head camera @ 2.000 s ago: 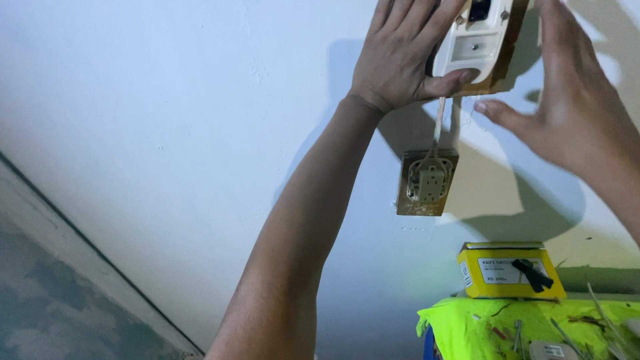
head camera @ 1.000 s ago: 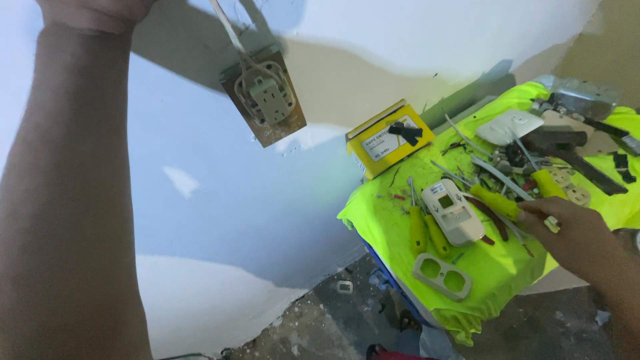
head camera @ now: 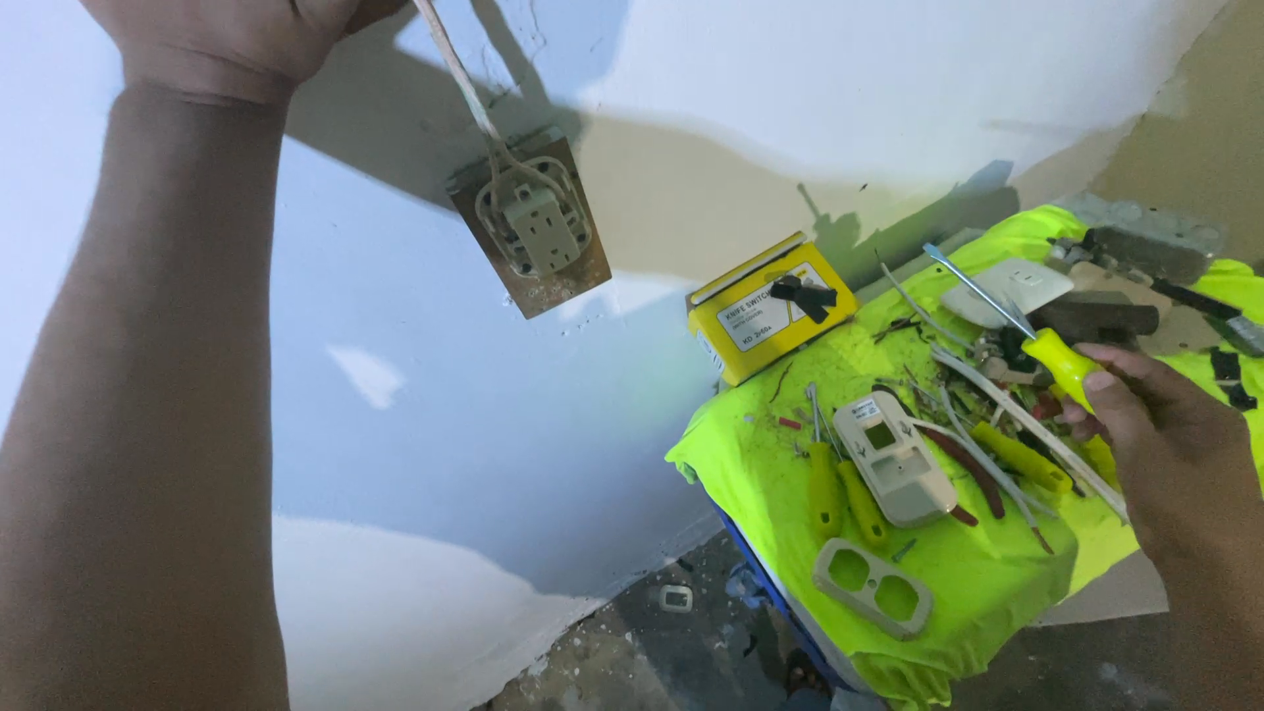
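My right hand grips a screwdriver by its yellow handle, its metal shaft pointing up and left over a cloth-covered surface. My left hand is raised against the wall at the top left; its fingers are cut off by the frame, so what it touches is hidden. Below and right of it, an electrical outlet with exposed wiring sits on a wooden board on the wall. A pale cable runs up from the outlet out of view.
On the neon yellow cloth lie a white device cover, a two-hole outlet cover, yellow-handled screwdrivers, cable pieces and a white outlet plate. A yellow knife switch box stands by the wall. A small pale frame lies on the floor.
My right hand has gone from the white device on the wall down to the cloth, and now lifts a screwdriver. The view has swung right and down.
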